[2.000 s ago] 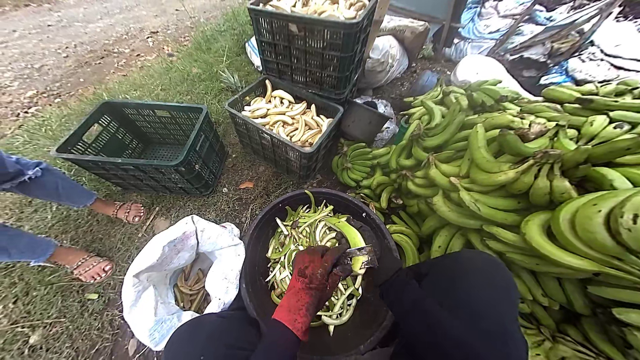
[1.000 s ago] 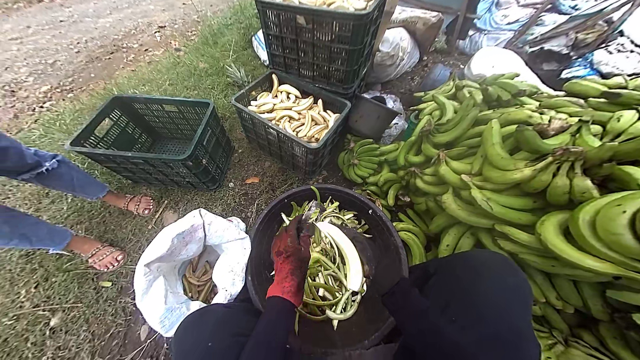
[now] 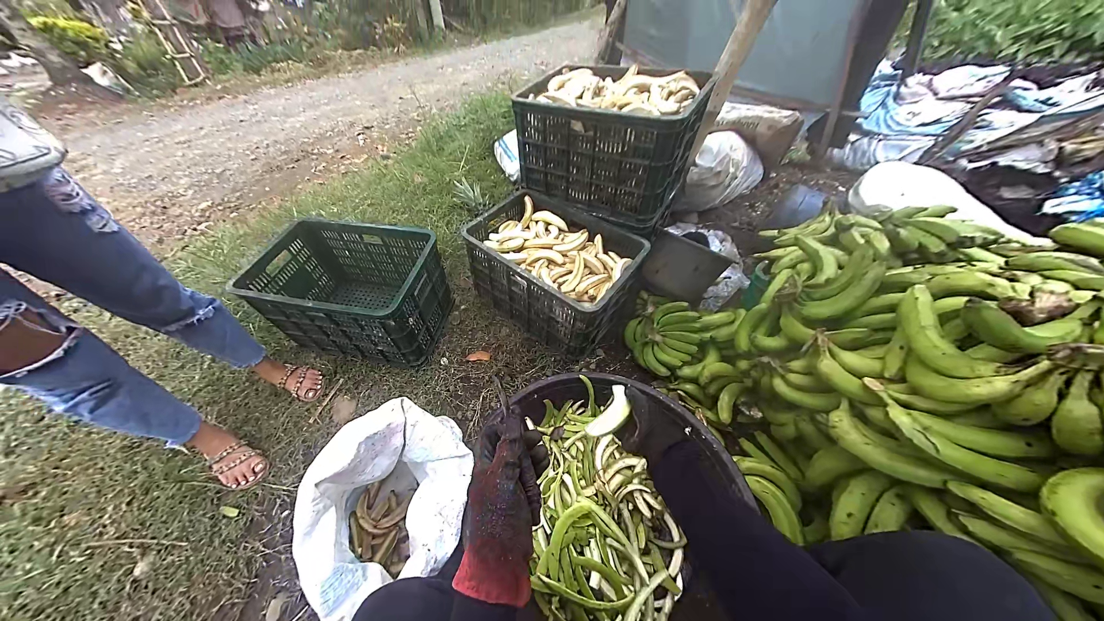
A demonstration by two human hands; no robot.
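My left hand, in a dark and red glove, is closed around a slim dark tool at the left rim of a round black tub. The tool's exact kind cannot be told. Green and pale banana peels fill much of the tub. Over them, at the far side, is a pale peeled green banana, against the fingers of my right hand. That hand is dark and blurred, and its grip is partly hidden. Left of the tub stands an open white sack with brownish pieces inside.
Heaped green bananas lie on the right. Peeled bananas fill a dark crate and an upper crate behind it. A green crate stands at the left, near a person's sandalled feet and jeans.
My left hand has moved off the peeled banana to the tub's left rim. The banana now lies nearer the tub's far right side. The view has tilted up.
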